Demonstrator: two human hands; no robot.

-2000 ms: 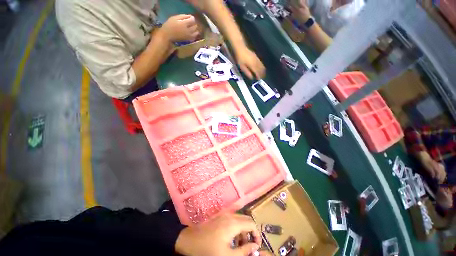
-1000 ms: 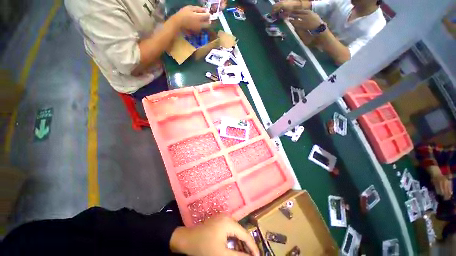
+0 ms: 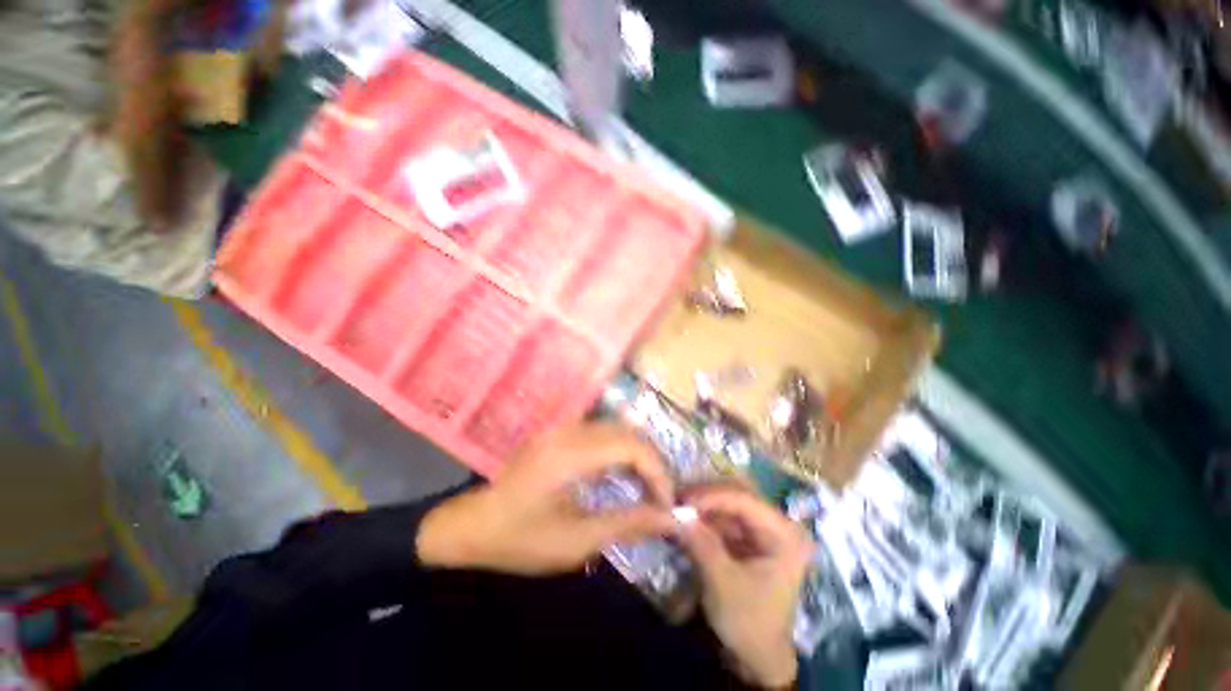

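Note:
My left hand (image 3: 547, 500) and my right hand (image 3: 747, 564) meet at the bottom centre, fingertips together at a small white ring (image 3: 685, 514). Something glossy, likely a dark module (image 3: 610, 490), is cupped in my left fingers; blur hides its shape. The pink compartment tray (image 3: 520, 277) lies just beyond my left hand, with a white frame (image 3: 463, 182) across its pockets. The deeper brown carton (image 3: 776, 321) stands beyond my hands with a few dark modules (image 3: 794, 408) in it. A shallow box of small glossy parts (image 3: 662, 421) is partly hidden by my hands.
A pile of white frames (image 3: 932, 554) lies right of my hands. Frames (image 3: 851, 192) sit spaced on the green belt (image 3: 1033, 354). Another carton (image 3: 1147, 634) is at the lower right. A person's arm (image 3: 151, 108) is at the upper left. A grey post (image 3: 589, 61) stands at the top.
The view has swung right, bringing the frame pile into sight. My right hand has appeared and met my left, which is raised from the shallow box. The picture is more blurred.

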